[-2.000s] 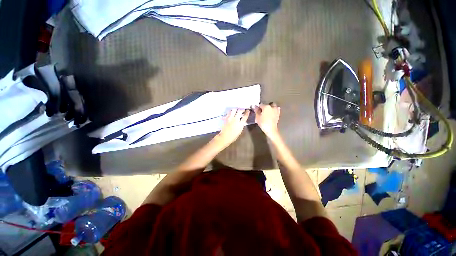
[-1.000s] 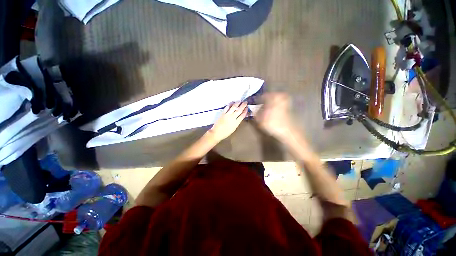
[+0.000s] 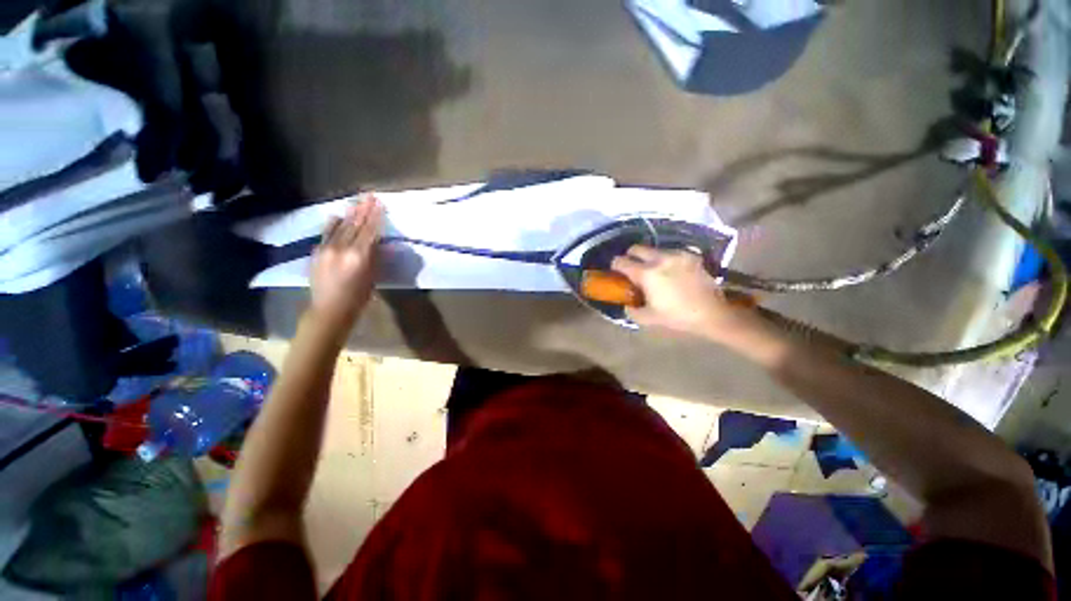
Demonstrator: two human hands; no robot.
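A long white garment panel (image 3: 470, 223) with a dark seam line lies flat across the table near its front edge. My left hand (image 3: 345, 252) lies on the panel's left part, fingers pointing away from me, gripping nothing. My right hand (image 3: 672, 288) holds the orange handle of the steam iron (image 3: 579, 249). The iron sits on the right end of the panel, its pointed tip facing left along the seam. My right hand hides part of the handle and soleplate.
White and dark panels (image 3: 59, 188) hang in a pile at the left. More unsorted panels (image 3: 752, 53) lie at the far side. A hose (image 3: 975, 350) and a braided cable run from the iron to the right edge. Plastic bottles (image 3: 200, 411) and dark scraps lie on the floor.
My right hand has left the panel's end and taken hold of the iron, which has moved left onto the panel. My left hand has slid left along the panel. The view has shifted.
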